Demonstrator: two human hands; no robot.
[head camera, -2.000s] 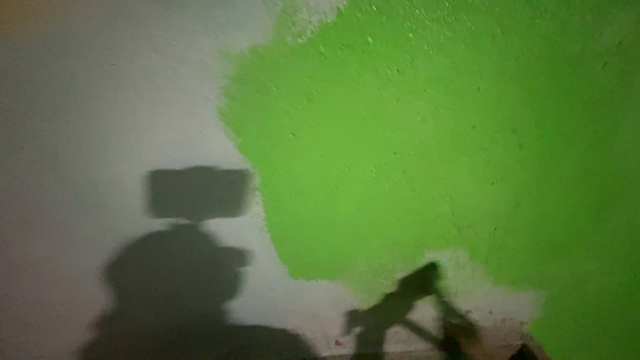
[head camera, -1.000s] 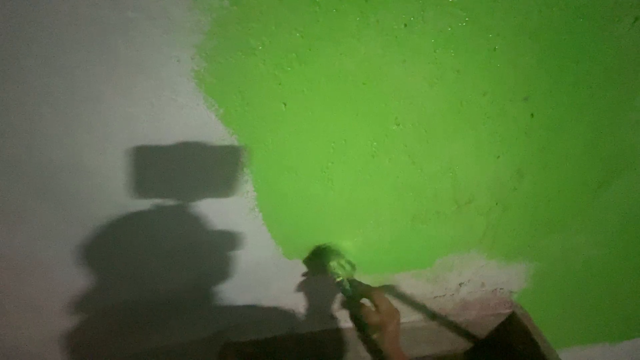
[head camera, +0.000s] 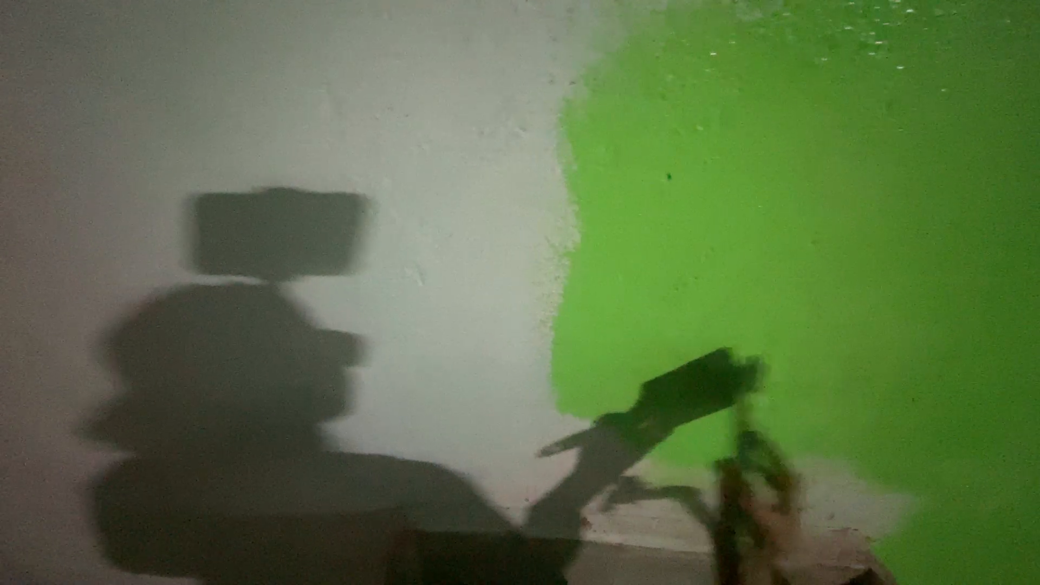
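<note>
At the lower right my right hand (head camera: 776, 512), badly blurred, grips what looks like the dark handle of a paintbrush (head camera: 743, 443), held upright with its tip up. Behind it is the wall, where wet-looking green paint (head camera: 780, 244) covers the right side. The rest of the wall (head camera: 463, 203) is pale grey-white, and the border between the two is ragged. The brush's shadow (head camera: 691, 390) falls on the lower left part of the green. Whether the bristles touch the wall cannot be told. My left hand is not in view.
A large shadow of a capped head with a boxy device above it (head camera: 276, 236) darkens the wall's left side. Along the bottom runs a pale ledge or band (head camera: 666, 536), partly shadowed. A dark object shows at the lower right edge.
My right hand with the brush was near the green's lower left corner one second ago; it is now farther right of that corner. The view has shifted left.
</note>
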